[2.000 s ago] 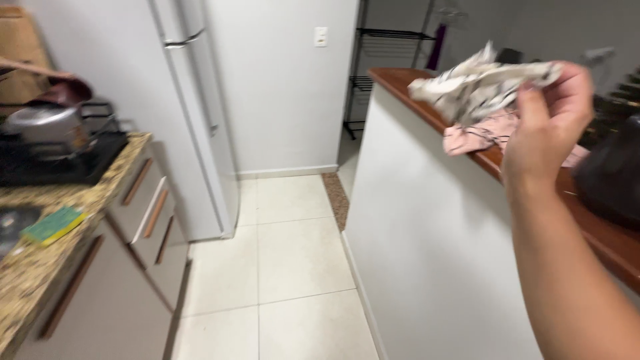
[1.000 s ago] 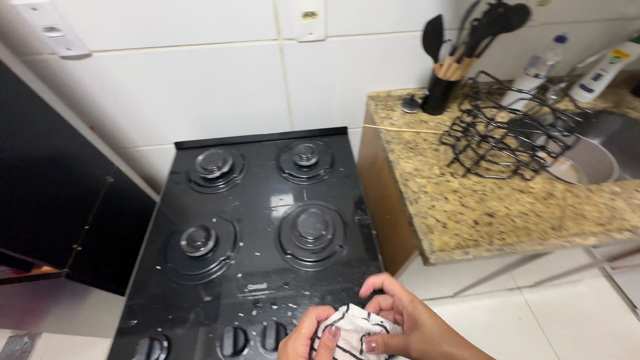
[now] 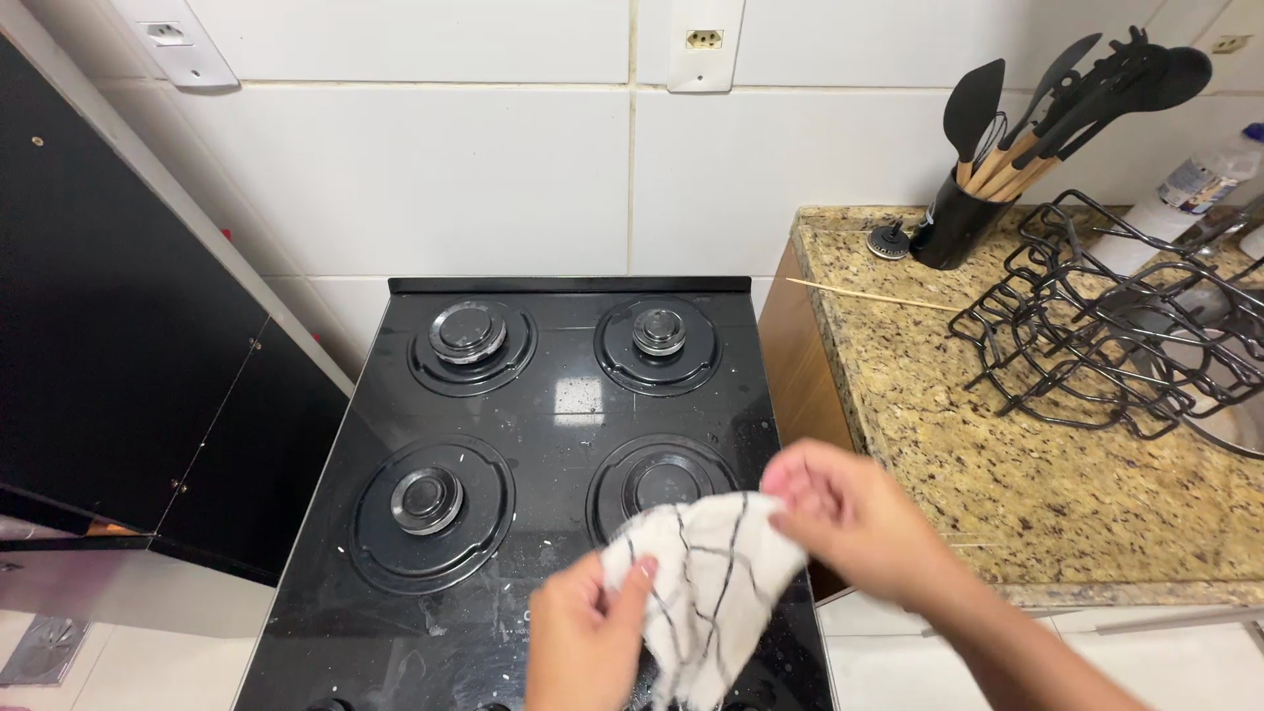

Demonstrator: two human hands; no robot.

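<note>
A white cloth with dark grid lines (image 3: 706,583) hangs between my hands over the front right of a black glass-topped gas cooktop (image 3: 553,474). My left hand (image 3: 592,627) pinches its left edge between thumb and fingers. At its upper right corner, my right hand (image 3: 839,513) grips the fabric. The cloth partly covers the front right burner (image 3: 667,479). Crumbs and drops lie on the glass around the front left burner (image 3: 427,501), the back left burner (image 3: 467,333) and the back right burner (image 3: 659,332). The control knobs are mostly hidden or cut off below.
Stacked black pan grates (image 3: 1106,326) rest on the granite counter (image 3: 918,425) at right, near a metal pot (image 3: 1229,425). Behind them stand a utensil holder (image 3: 958,222) and a plastic bottle (image 3: 1175,202). A thin wooden stick (image 3: 879,294) lies by a small burner part (image 3: 889,240). A black cabinet (image 3: 118,296) borders the left.
Two seconds ago one hand held the cloth above a wooden ledge; the view has since swung to the cooktop. The cloth, bunched in both hands one second ago, is now spread between them.
</note>
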